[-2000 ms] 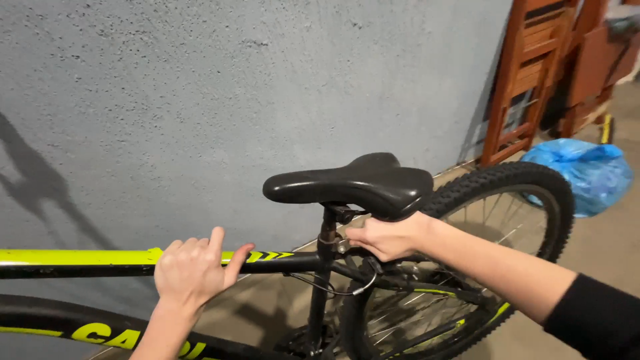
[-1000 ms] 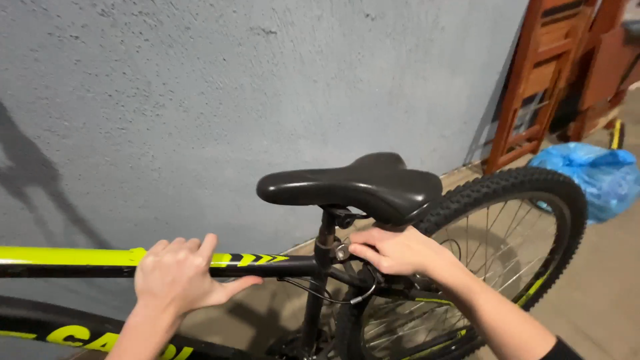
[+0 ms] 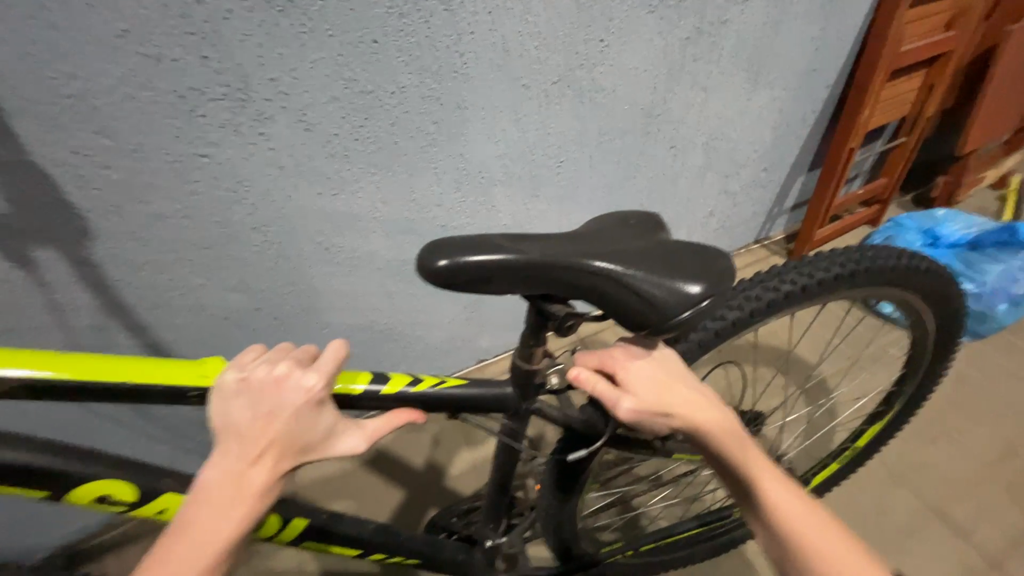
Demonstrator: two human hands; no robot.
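Observation:
A black bicycle saddle (image 3: 576,260) tops the seat post (image 3: 531,330) of a black and yellow-green bicycle. My left hand (image 3: 288,400) rests over the top tube (image 3: 112,370), fingers across it and thumb stretched toward the saddle. Below the saddle, my right hand (image 3: 640,384) is at the metal seat clamp (image 3: 555,376), thumb and forefinger by its lever; some of its fingers are hidden. The rear wheel (image 3: 832,264) stands behind that hand. A brake cable (image 3: 604,440) loops just beneath it.
A rough grey wall (image 3: 320,144) runs behind the bicycle. Folded wooden furniture (image 3: 860,144) leans at the far right. On the tiled floor (image 3: 920,464), a blue plastic bag (image 3: 968,248) lies beyond the rear wheel.
The fingers of my right hand have shifted at the seat clamp. My left hand stays on the top tube. The view has drifted a little.

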